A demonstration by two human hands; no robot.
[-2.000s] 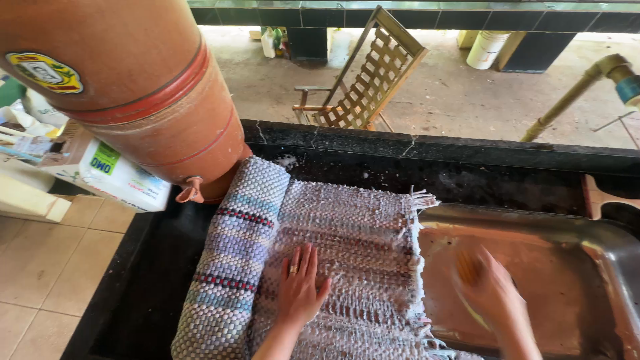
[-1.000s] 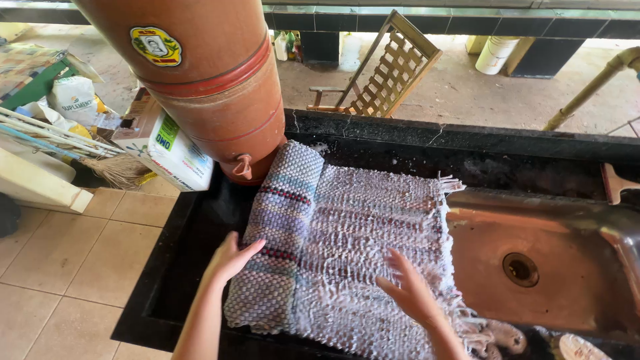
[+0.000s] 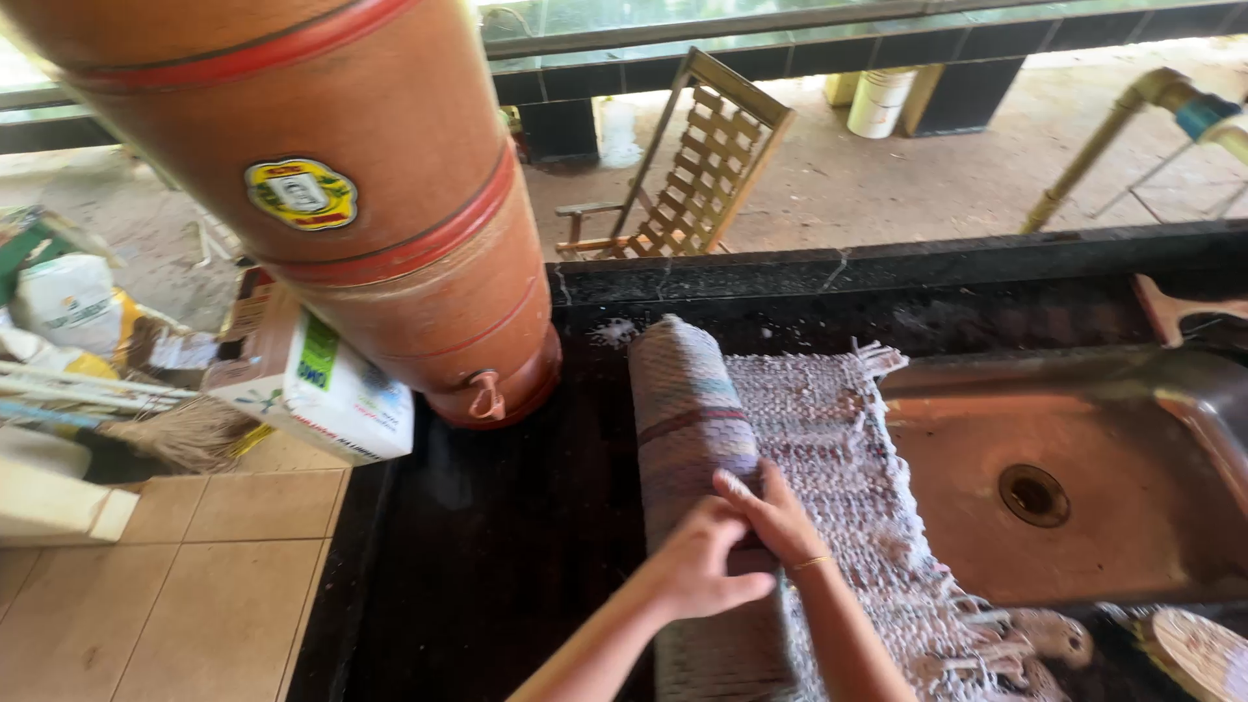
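A woven rag rug with fringed ends (image 3: 838,458) lies on the black stone counter, its left part rolled or folded into a thick striped bundle (image 3: 687,390), its right part flat up to the sink's edge. My left hand (image 3: 707,561) rests on the bundle with its fingers apart. Close against it, my right hand (image 3: 775,517) touches the bundle's right side, partly crossing the left; whether its fingers grip the cloth cannot be told. A thin bracelet circles my right wrist.
A large clay water filter (image 3: 419,224) with a spigot stands at the back left beside a detergent box (image 3: 322,380). Right of the rug is a metal sink basin (image 3: 946,468); a scrub brush (image 3: 1194,648) lies below it, a squeegee-like tool (image 3: 1180,307) behind.
The bundle lies farther right on the rug, with less flat cloth beside it. My hands, apart one second ago, have come together on the bundle. The view has shifted left.
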